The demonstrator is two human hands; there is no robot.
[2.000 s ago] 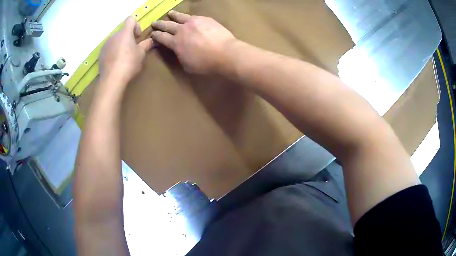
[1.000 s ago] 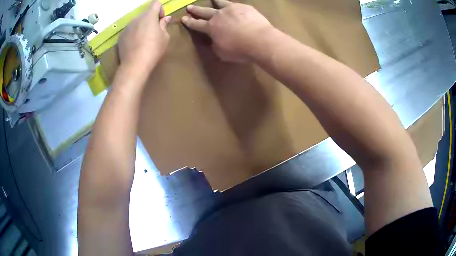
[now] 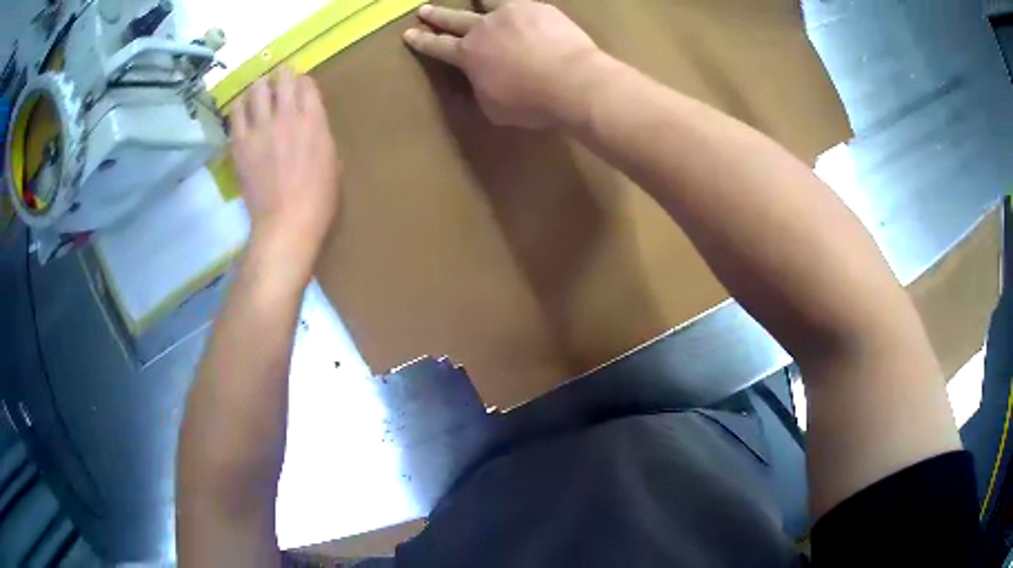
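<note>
A large tan-brown bag panel [image 3: 444,255] lies flat on the shiny metal table, with a stepped notch at its near corner. A yellow edge guide [image 3: 333,33] runs along its far left edge. My left hand [image 3: 287,150] lies flat on the panel's left edge near the sewing machine, fingertips by the yellow guide. My right hand [image 3: 520,61] presses on the panel near the top of the view, two fingers stretched toward the guide. Both palms face down and neither hand grips anything that I can see.
The white-grey sewing machine head [image 3: 144,133] stands at upper left, close to my left hand. A pale plate [image 3: 167,250] is inset below it. The metal table [image 3: 344,444] shows in front. More brown panels [image 3: 961,294] lie low at the right.
My left hand has moved back along the guide toward the machine, and its fingers now lie flat. The panel has moved slightly relative to the view. My right hand stays on the panel.
</note>
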